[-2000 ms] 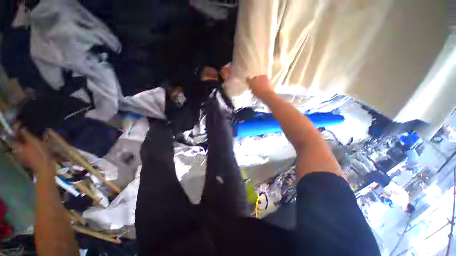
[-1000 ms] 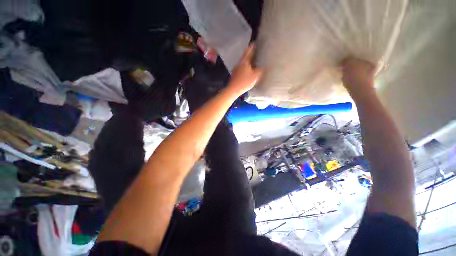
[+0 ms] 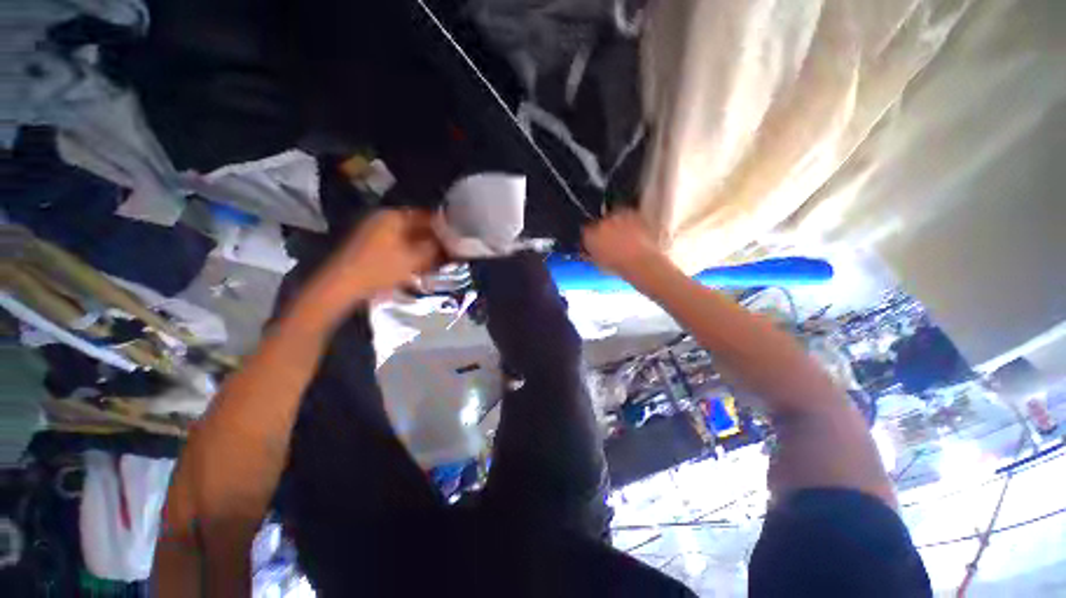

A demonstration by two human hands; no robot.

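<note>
My left hand (image 3: 392, 249), blurred, is closed at a small light grey scrap (image 3: 485, 214) that stands out from its fingertips over my legs. My right hand (image 3: 622, 243) is closed at the lower edge of a black cloth (image 3: 491, 129), beside the cream cloth. A thin white line runs slantwise across the black cloth down to my right hand. The fingertips of both hands are small and hard to make out. No scissors can be made out.
The large cream cloth (image 3: 748, 129) hangs at the upper right. A blue tube (image 3: 760, 273) lies below it. Grey-white scraps (image 3: 275, 187) and thin wooden sticks (image 3: 129, 304) lie at the left. A white cloth with a red mark (image 3: 120, 514) is at the lower left.
My right hand has left the cream cloth and moved left to the black cloth. My left hand has drawn back left and down with a light grey scrap. The white line has come into view.
</note>
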